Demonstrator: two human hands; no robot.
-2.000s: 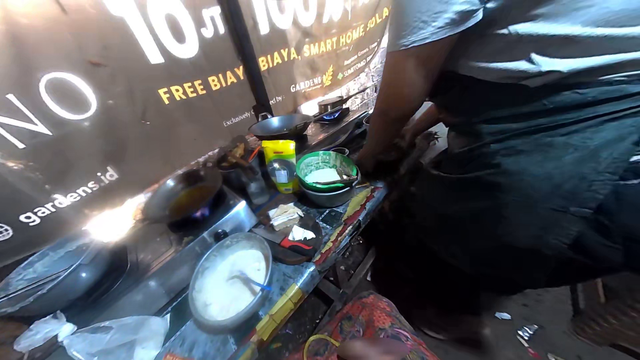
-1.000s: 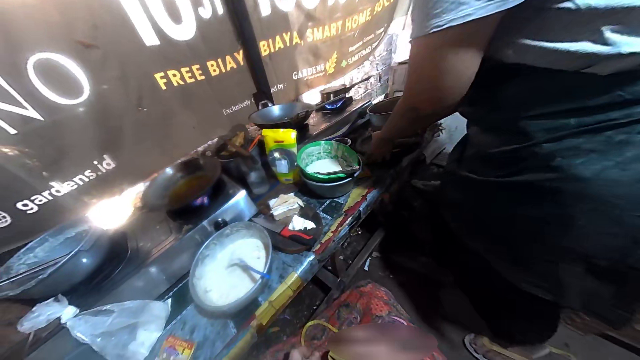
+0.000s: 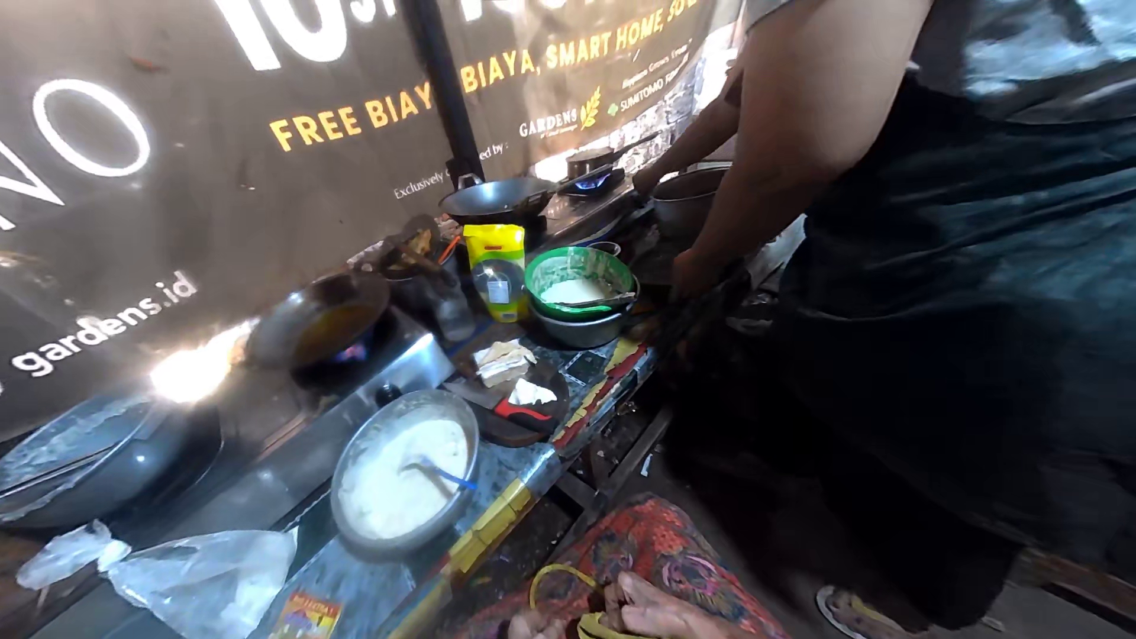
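Note:
At the bottom edge, my right hand (image 3: 661,612) has its fingers closed on a yellow band (image 3: 561,571), which loops up between my hands. My left hand (image 3: 535,625) is curled beside the other end of the loop; the frame edge cuts it off, so its grip is unclear. A yellowish strip (image 3: 605,627) lies between the hands. Under them is red patterned cloth (image 3: 661,541). Up and left of my hands, a metal bowl of white batter (image 3: 404,479) holds a spoon with a blue handle (image 3: 453,475).
Along the tiled counter (image 3: 524,461) stand a round board (image 3: 555,404) with white blocks and a red-handled knife (image 3: 522,410), a green basin (image 3: 581,266), a yellow packet (image 3: 497,271) and a wok (image 3: 306,324) over a flame. A co-worker (image 3: 887,266) stands at right, near a pot (image 3: 692,191).
Both my hands now show more fully at the bottom edge with the yellow loop between them. The co-worker's second hand now shows by the far stove.

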